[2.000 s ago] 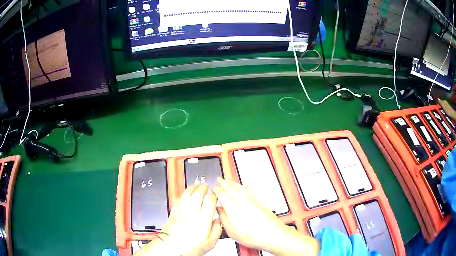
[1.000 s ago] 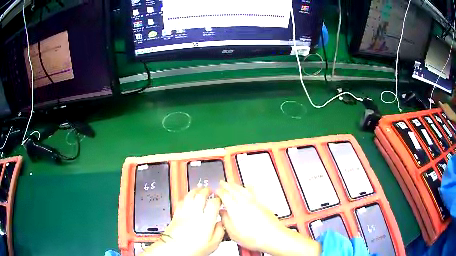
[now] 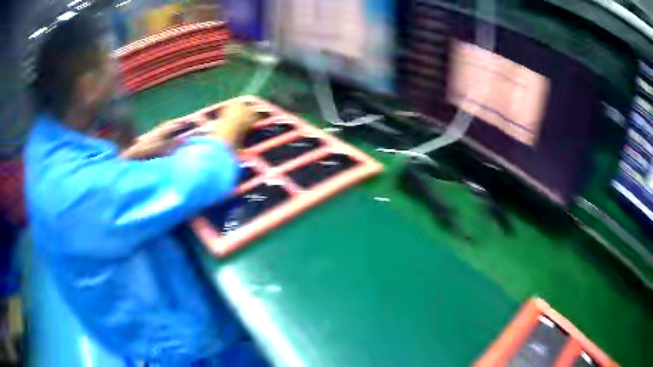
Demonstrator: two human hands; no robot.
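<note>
The view is blurred and turned to the left. The corner of an orange phone tray [image 3: 521,324] shows at the bottom right, cut off by the picture's edge. A dark grey phone [image 3: 542,344] lies in its corner pocket, and a small part of another phone shows beside it. Neither my left hand nor my right hand is in the picture. The rest of this tray is out of view.
A person in a blue smock [image 3: 122,208] stands at the left, hands over another orange tray [image 3: 301,197] of black phones. Stacked orange trays [image 3: 172,54] are behind. Monitors [image 3: 501,93] line the back, with dark cables or devices [image 3: 437,190] on the green mat.
The view has swung far to the left. My hands and most of the near tray have left the picture. The neighbouring person and their tray have come into view.
</note>
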